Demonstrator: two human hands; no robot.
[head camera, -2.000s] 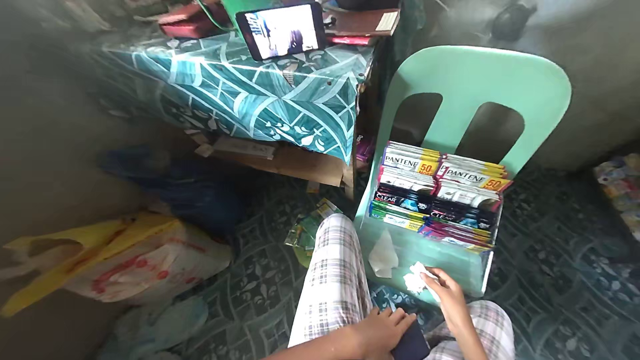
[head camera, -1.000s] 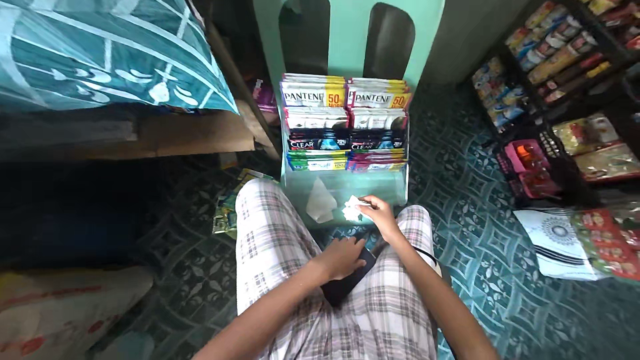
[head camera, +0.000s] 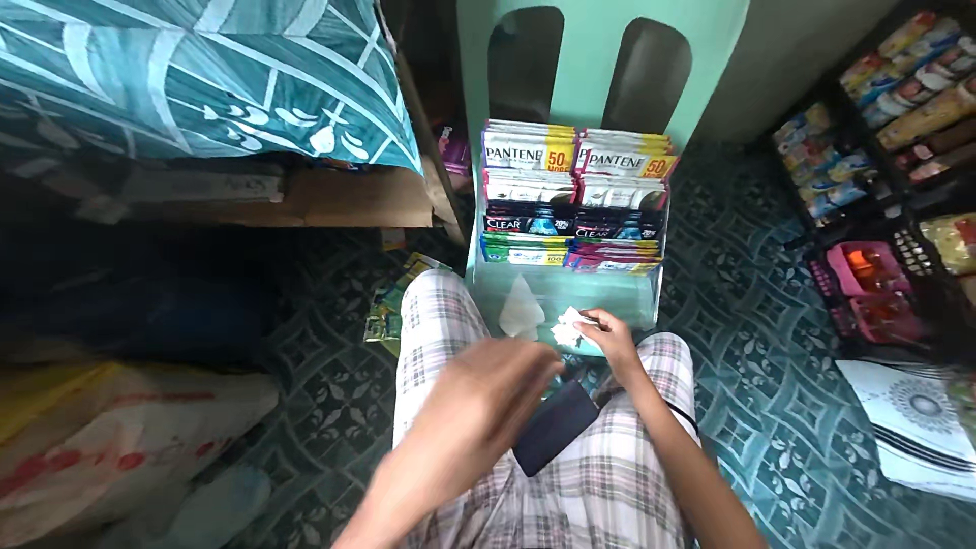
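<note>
Rows of shampoo sachets (head camera: 576, 194) stand in a clear tray (head camera: 660, 286) on a green plastic chair (head camera: 587, 69). My right hand (head camera: 610, 339) pinches a crumpled white tissue or paper (head camera: 568, 326) over the chair's front edge. A white, pointed piece of tissue or plastic (head camera: 521, 305) lies to its left. My left hand (head camera: 496, 389) is blurred in motion above my lap; whether its fingers hold anything is not clear. Beside and partly below it, a dark rectangular pouch or phone (head camera: 557, 428) rests between my thighs.
A table with a teal patterned cloth (head camera: 198, 76) stands at the upper left. Plastic bags (head camera: 130, 435) lie at the lower left, and green packets (head camera: 389, 305) are on the floor by my knee. On the right are racks of packaged goods (head camera: 907, 91), a pink basket (head camera: 877, 290) and a white cloth (head camera: 911, 419).
My left hand has lifted off the dark object in my lap, which it touched a second ago. My right hand still holds the white tissue or paper. The view has swung right since the oldest frame.
</note>
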